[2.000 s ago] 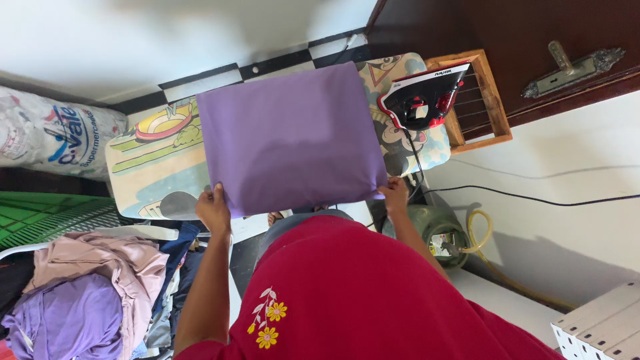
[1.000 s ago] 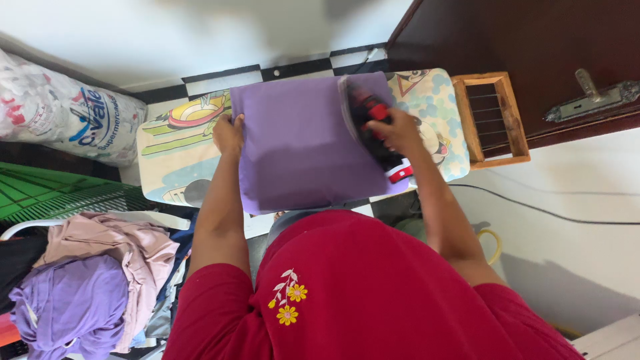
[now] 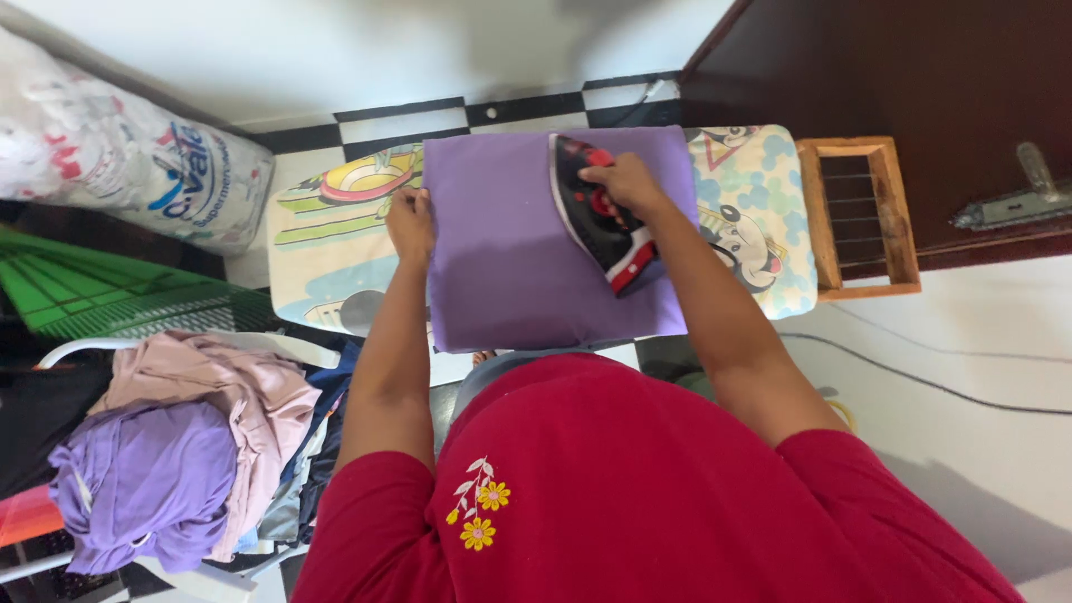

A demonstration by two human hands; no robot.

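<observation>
A folded purple cloth (image 3: pixel 502 251) lies flat across the middle of an ironing board with a cartoon-print cover (image 3: pixel 335 268). My right hand (image 3: pixel 624 186) is closed round the handle of a black and red clothes iron (image 3: pixel 586 201), which rests on the right half of the cloth with its tip pointing away from me. At the cloth's left edge, my left hand (image 3: pixel 410 222) touches the fabric; whether its fingers pinch the edge is hard to tell.
A wooden frame with metal bars (image 3: pixel 896 218) extends from the board's right end, beside a dark door (image 3: pixel 879 92). Crumpled clothes (image 3: pixel 151 477) lie heaped on a white chair at lower left, near a green plastic basket (image 3: pixel 84 285) and a stuffed plastic bag (image 3: pixel 126 151). A cord (image 3: pixel 888 364) runs right.
Two seconds ago both hands held the cloth's near corners and the iron stood at the board's right end. Now the iron is on the cloth in my right hand, and my left hand is higher up the left edge.
</observation>
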